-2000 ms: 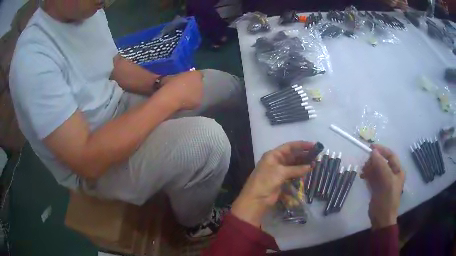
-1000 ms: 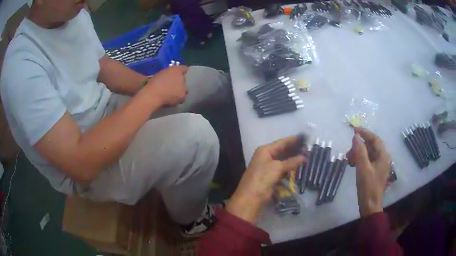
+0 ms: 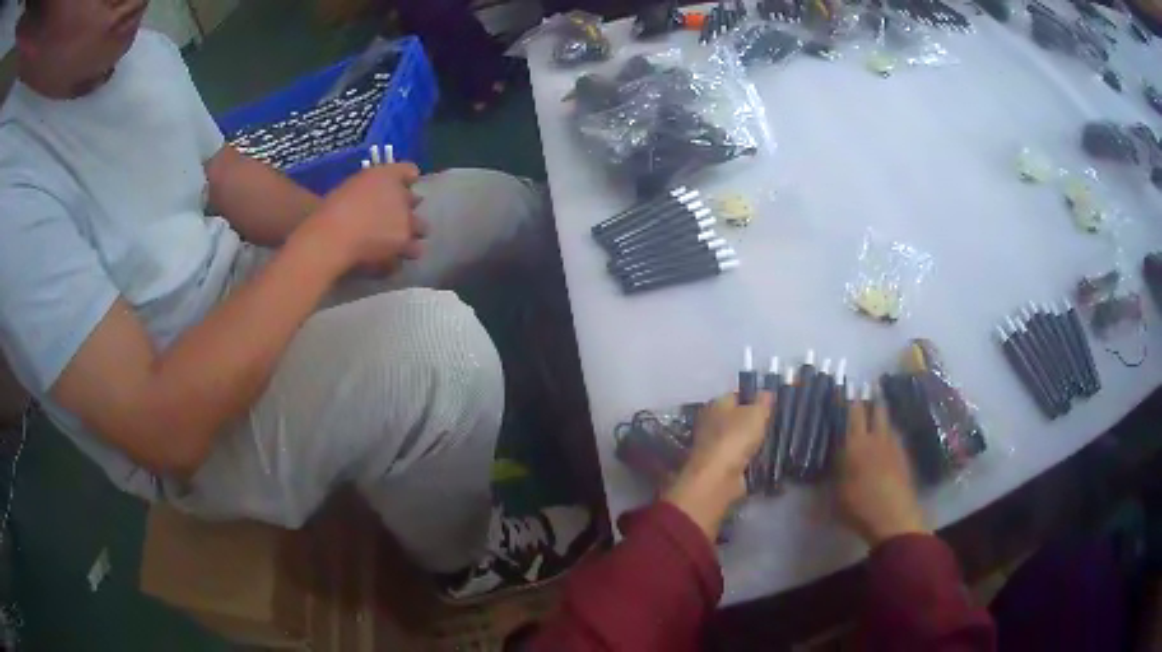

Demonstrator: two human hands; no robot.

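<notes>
A row of black tubes [image 3: 798,427] with short white tips lies on the white table before me, tips pointing away. My left hand [image 3: 724,448] is low at the row's left end, with a white-tipped tube sticking up past its fingers. My right hand [image 3: 877,469], blurred, is over the row's right end. Both hands touch or nearly touch the tubes; whether either grips one is hidden. A bagged cable bundle [image 3: 652,443] lies left of my left hand. A clear bag of dark and reddish parts [image 3: 946,410] lies right of my right hand.
A seated person [image 3: 191,280] on a cardboard carton [image 3: 217,560] is at left, near a blue crate [image 3: 410,112]. Beyond my row lie another tube fan [image 3: 665,240], a large bag of black parts [image 3: 663,121] and yellow pieces [image 3: 877,302]. More tubes [image 3: 1051,357] lie right.
The white stick seen earlier in my right hand is gone from it. Both hands have lowered from above the table to the tube row. The view has shifted right; the neighbour now shows white tips in hand.
</notes>
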